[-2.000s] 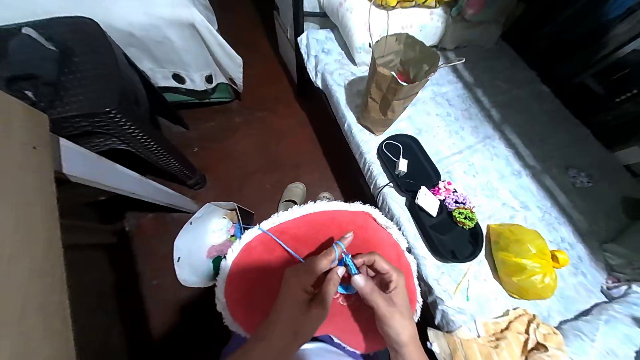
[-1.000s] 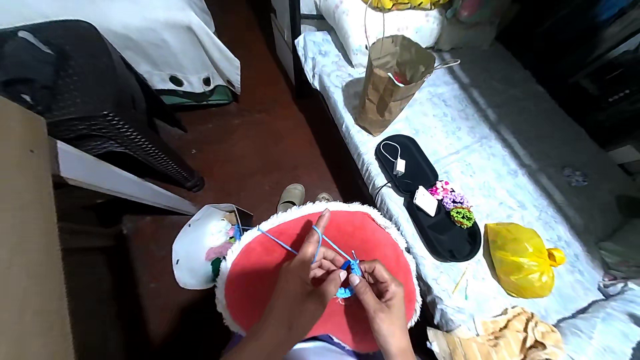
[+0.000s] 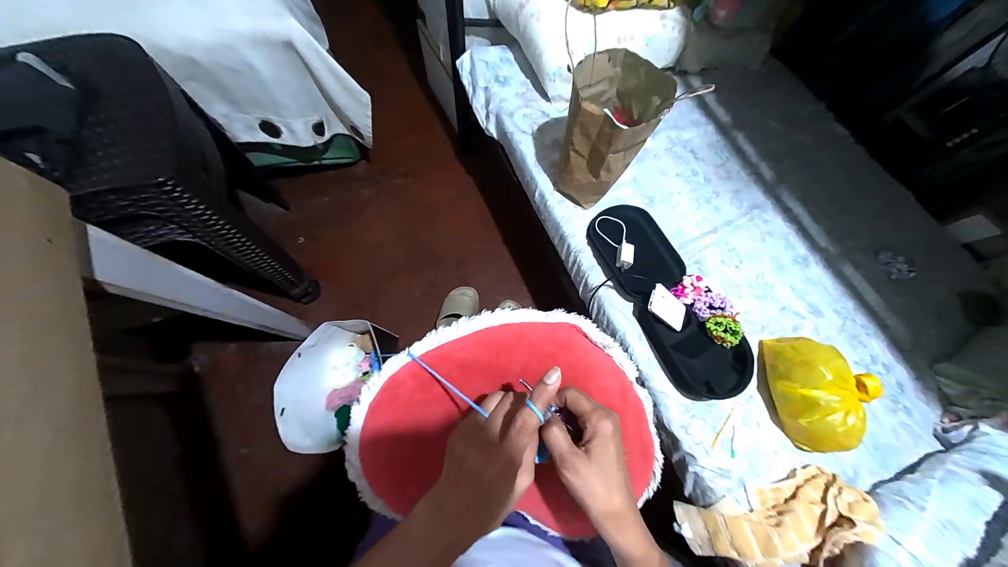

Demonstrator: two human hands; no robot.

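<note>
My left hand (image 3: 496,449) has blue yarn (image 3: 449,383) looped round its raised index finger; the strand runs over the red cushion (image 3: 409,425) with white fluffy trim toward the box at the left. Against it, my right hand (image 3: 587,449) pinches a thin crochet hook (image 3: 525,384), whose tip shows between the hands. A small piece of blue crochet work (image 3: 542,453) sits between my fingers, mostly hidden by them. Both hands are above the cushion on my lap.
An open box (image 3: 315,394) with yarn stands left of the cushion. On the bed at right are a paper bag (image 3: 606,150), an open black case (image 3: 693,370), crocheted flowers (image 3: 711,305), a yellow plastic bag (image 3: 815,394) and a tan cloth (image 3: 795,512). A black plastic stool (image 3: 181,197) stands upper left.
My left index finger, raised with the yarn stretched from it a second ago, is now lower and close to my right hand. The hands have come closer together.
</note>
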